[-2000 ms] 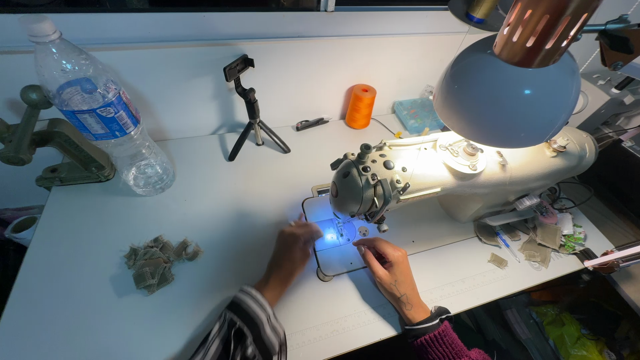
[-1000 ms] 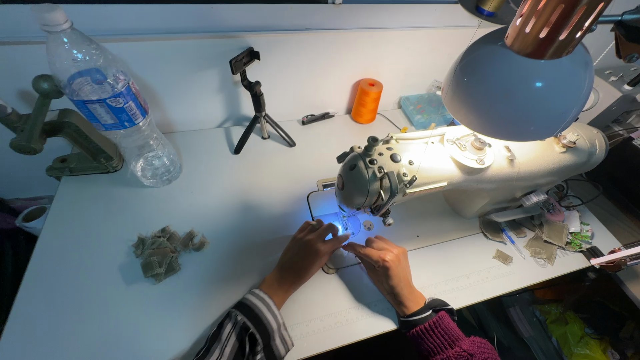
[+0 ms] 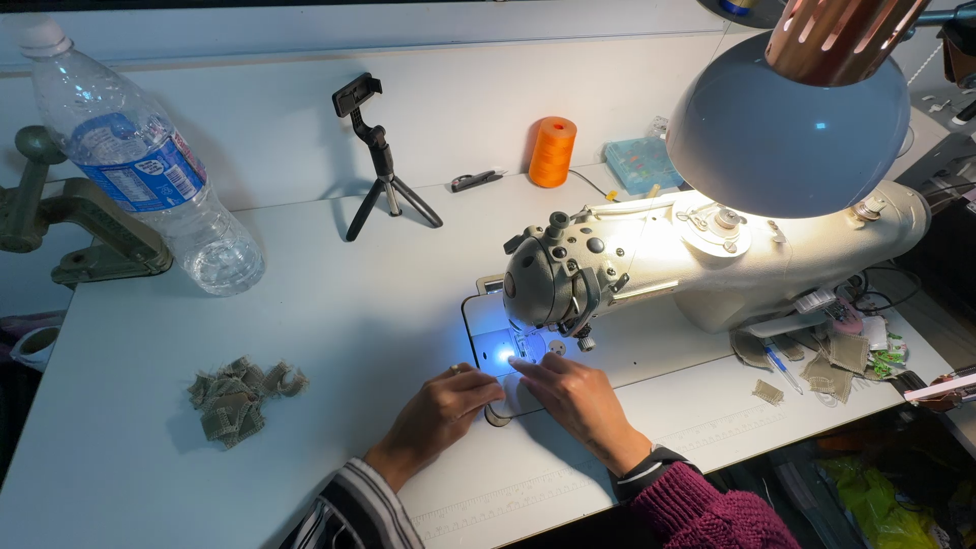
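My left hand (image 3: 446,415) is at the front left corner of the sewing machine's bed plate, thumb and fingertips pinched together; whether something thin is between them I cannot tell. My right hand (image 3: 568,400) lies over the plate's front edge, its index finger pointing to the lit area just in front of the needle. Its thumb is partly hidden. The white sewing machine (image 3: 656,252) stands with its head above both hands. A small blue-white light shines on the bed plate (image 3: 484,324). To the left lies a heap of small frayed olive fabric pieces (image 3: 232,404).
A plastic bottle (image 3: 164,183) and a metal clamp-like fixture (image 3: 114,229) stand at left. Behind are a mini tripod (image 3: 381,160), an orange thread cone (image 3: 553,152) and a blue box (image 3: 644,164). A lamp (image 3: 793,130) overhangs the machine. More fabric scraps (image 3: 831,366) and a pen (image 3: 783,370) lie right.
My left hand first went onto the lit plate beside my right hand, then drew back toward the front left. My right index finger now reaches to the light.
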